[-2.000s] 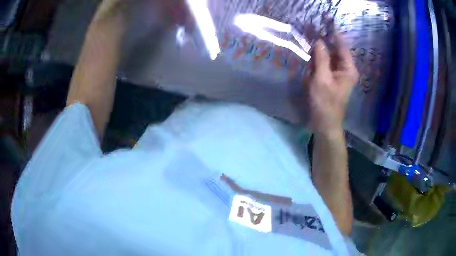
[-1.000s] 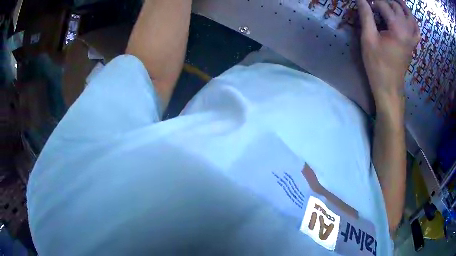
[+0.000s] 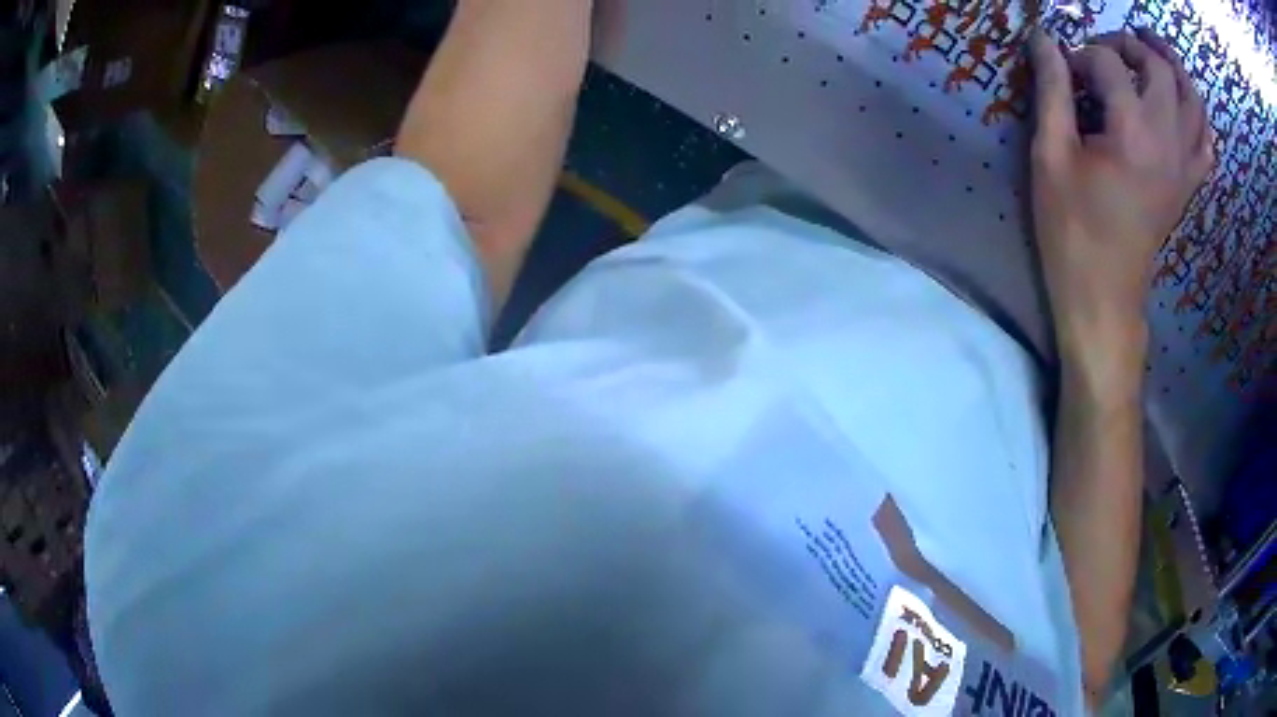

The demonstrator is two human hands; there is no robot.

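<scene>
A patterned sheet (image 3: 1216,231) with rows of small orange-brown hook-shaped parts lies on the perforated metal table (image 3: 840,133) at the upper right. My right hand (image 3: 1120,154) rests on the sheet near its edge, palm down, with the fingers bent. Its fingertips are at a shiny spot on the sheet; whether they pinch the film cannot be told. My left forearm reaches up past the top edge of the picture, and my left hand is out of view.
A brown carton (image 3: 231,182) with white pieces stands on the floor at the left. The green floor has a yellow line (image 3: 602,203). The table's front edge runs close along my body. Blurred machine parts and something yellow are at the lower right.
The sheet, held up blurred two seconds ago, now lies flat on the table. The view has shifted left, and the blue roller has mostly gone out of it. My right hand stays on the sheet.
</scene>
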